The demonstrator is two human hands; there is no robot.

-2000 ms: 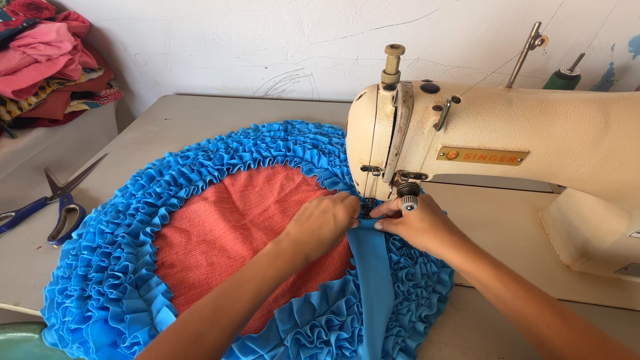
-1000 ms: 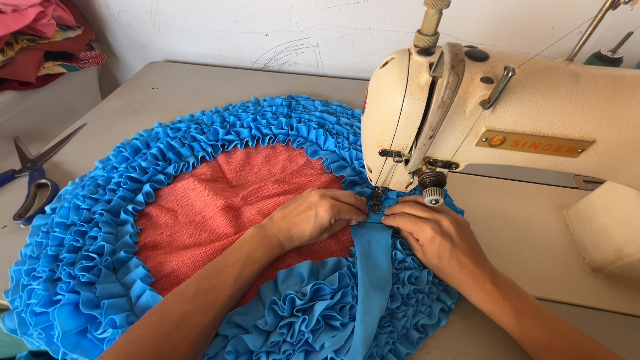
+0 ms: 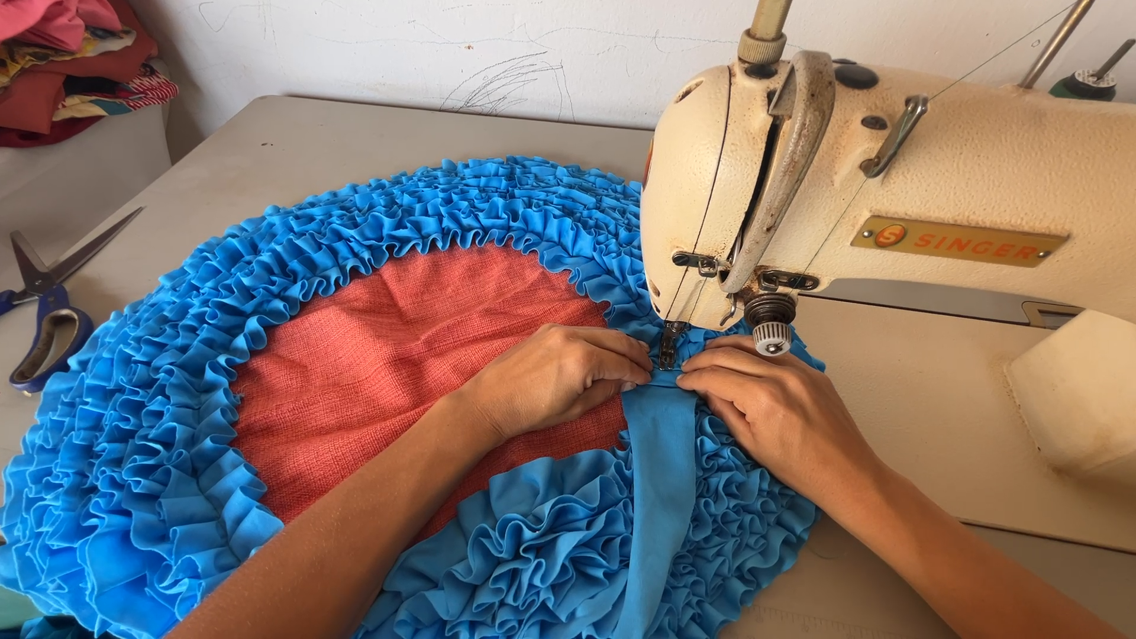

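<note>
Beneath the presser foot (image 3: 667, 346) of a cream Singer sewing machine (image 3: 958, 177) lies a round red woven cloth (image 3: 373, 355) edged with rows of blue ruffles (image 3: 195, 355). A flat blue fabric strip (image 3: 661, 497) runs from the foot toward me over the ruffles. My left hand (image 3: 568, 373) pinches the strip's fold just left of the foot. On its right side, my right hand (image 3: 763, 390) pinches the same strip, fingertips close to the foot. The fingers partly hide the fabric there.
Blue-handled scissors (image 3: 53, 302) lie spread apart on the table (image 3: 355, 133) at the left. Folded fabrics (image 3: 80, 71) are stacked at the upper left. A thread spool (image 3: 1084, 84) stands behind the machine, and a cream block-shaped part (image 3: 1078, 390) sits at the right.
The view has moved closer to the machine. Both hands remain at the presser foot, with the strip between them; the right fingers have shifted on the fabric.
</note>
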